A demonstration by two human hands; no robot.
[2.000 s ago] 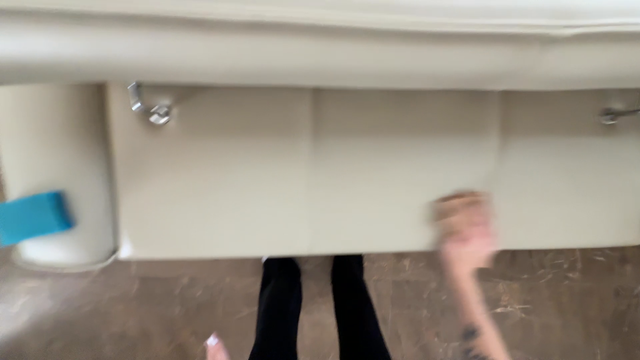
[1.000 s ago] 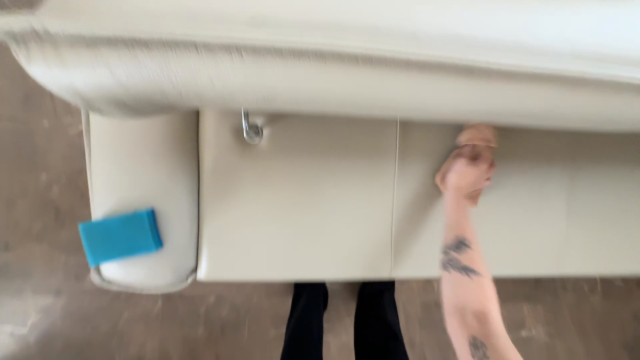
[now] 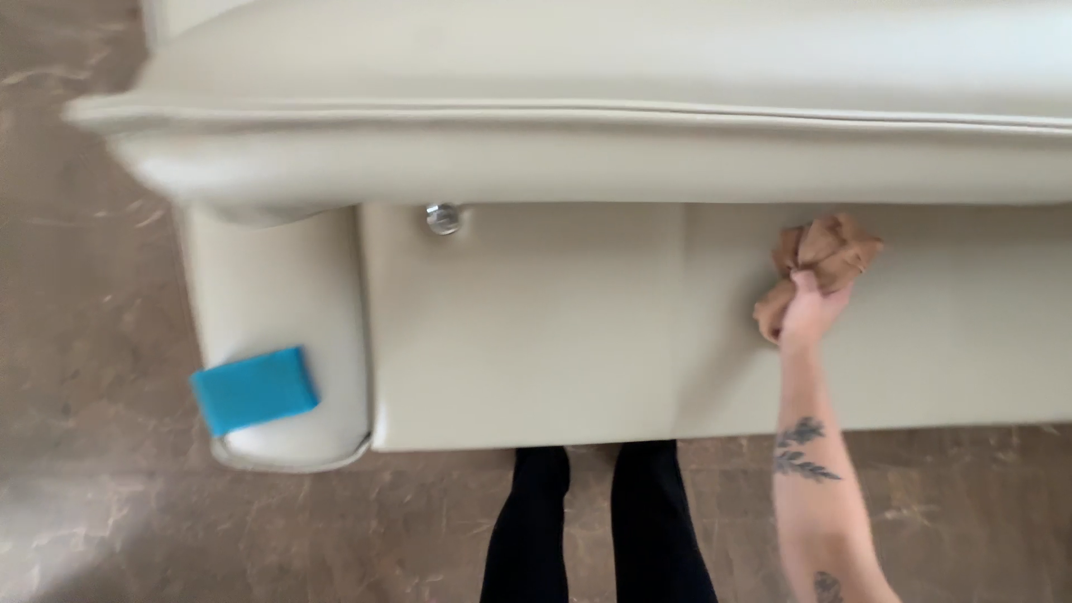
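My right hand [image 3: 812, 314] is closed around a bunched brown cloth [image 3: 829, 251], which lies against the seat [image 3: 536, 335] of a cream leather-like sofa. The cloth sticks out above my fingers and to their left, close under the overhanging upper cushion [image 3: 536, 163]. My left hand is out of view. On the sofa's left armrest [image 3: 276, 293] rests a blue rectangular block [image 3: 255, 390], perhaps a sponge, tilted slightly and jutting a little past the outer edge.
A round chrome fitting [image 3: 443, 219] sits at the back left of the seat, partly under the overhang. My legs in black trousers [image 3: 536, 528] stand at the seat's front edge. Brown marbled floor [image 3: 402, 528] surrounds the sofa's front and left side.
The view has shifted left, bringing more of the armrest and floor into sight. My right hand has moved over the seat with the brown cloth. A left fingertip at the bottom edge earlier is out of view.
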